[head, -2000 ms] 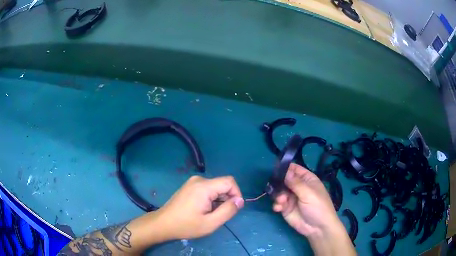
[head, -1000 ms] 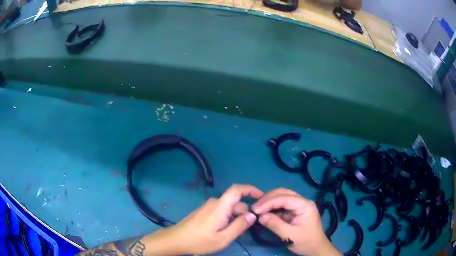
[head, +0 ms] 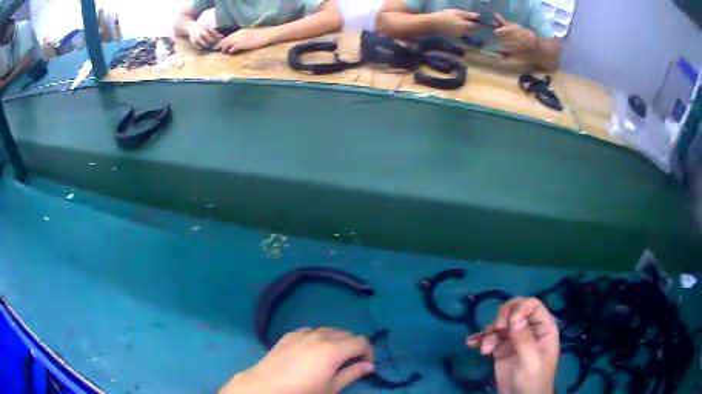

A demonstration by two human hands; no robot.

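Observation:
A black headband (head: 281,296) lies on the teal mat, its lower part hidden behind my left hand. My left hand (head: 319,360) has its fingers closed at one end of a small black yoke (head: 396,381), which extends to the right of the fingertips. A thin dark cable shows beside it. My right hand (head: 527,342) is raised, pinching a thin reddish-brown pin or wire (head: 485,335) that points left. Loose yokes lie beyond and beneath my right hand, one of them a C shape (head: 440,296).
A yoke pile (head: 623,323) is at the right. A headband with yoke (head: 142,125) lies on the raised green strip (head: 346,154). A blue bin (head: 31,354) is at lower left. Two people work opposite at a wooden bench (head: 493,85) with headbands. A clear bag (head: 646,135) is far right.
My hands have moved apart, with the thin piece now in my right fingers. The view has tilted up, showing the people opposite. The headband sits lower and farther right in view.

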